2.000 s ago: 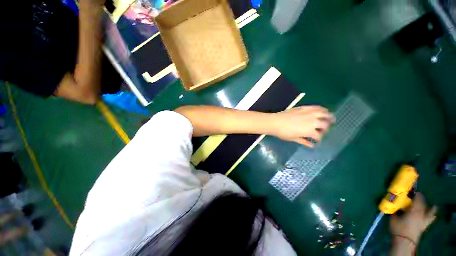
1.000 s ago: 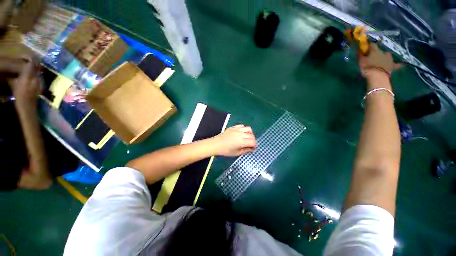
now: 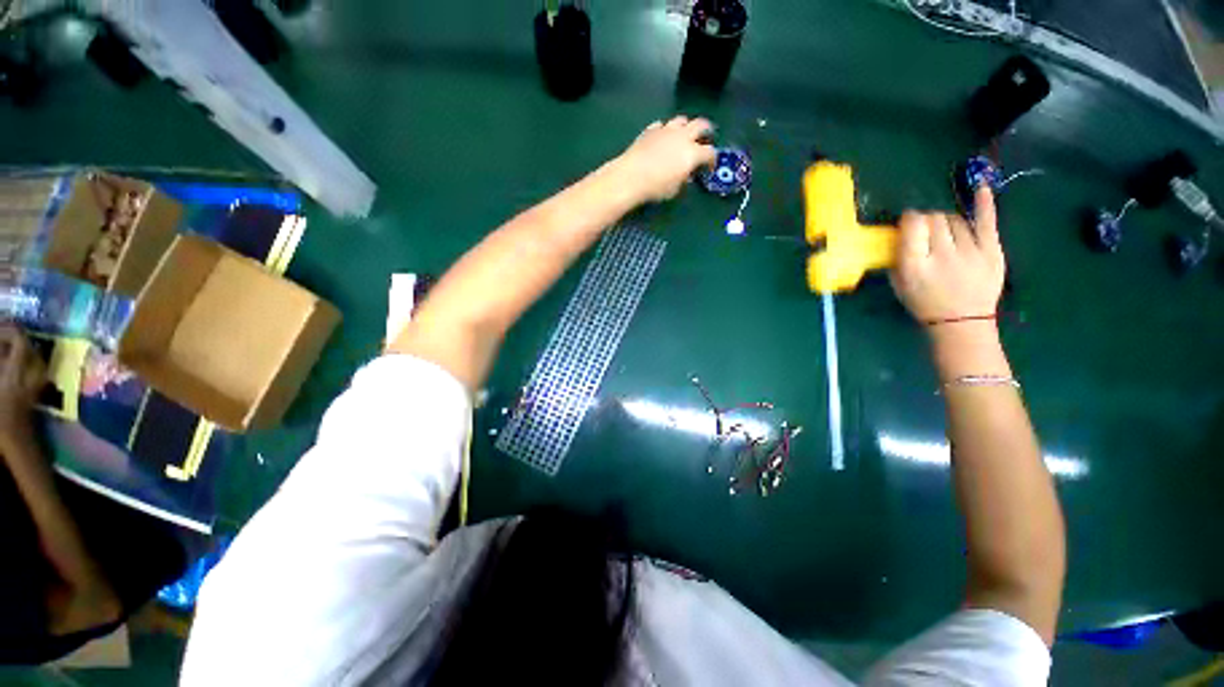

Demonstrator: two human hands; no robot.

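My right hand point(image 3: 946, 269) is shut on the handle of the yellow hot glue gun point(image 3: 832, 228), index finger stretched out near a second blue disc point(image 3: 981, 172). A long pale glue stick point(image 3: 834, 383) sticks out of the gun's rear towards me. My left hand point(image 3: 667, 159) has its fingertips at the left edge of a round blue-and-white circuit board assembly point(image 3: 726, 172); a thin lead with a white connector point(image 3: 734, 227) hangs from it. The perforated strip point(image 3: 584, 352) lies on the green bench. A loose pile of small red-and-black wired components point(image 3: 758, 450) lies nearer me.
Black cylindrical housings stand or lie at the back point(image 3: 564, 54) and right point(image 3: 1009, 94). More blue discs point(image 3: 1103, 231) lie at the right. An open cardboard box point(image 3: 222, 336), a second box point(image 3: 114, 228) and a person's arm point(image 3: 47, 470) are at left. A pale bar point(image 3: 248, 108) crosses upper left.
My left hand has moved off the perforated strip, forward to the blue disc. My right hand has brought the glue gun back from the far rail towards the disc. The view has shifted right.
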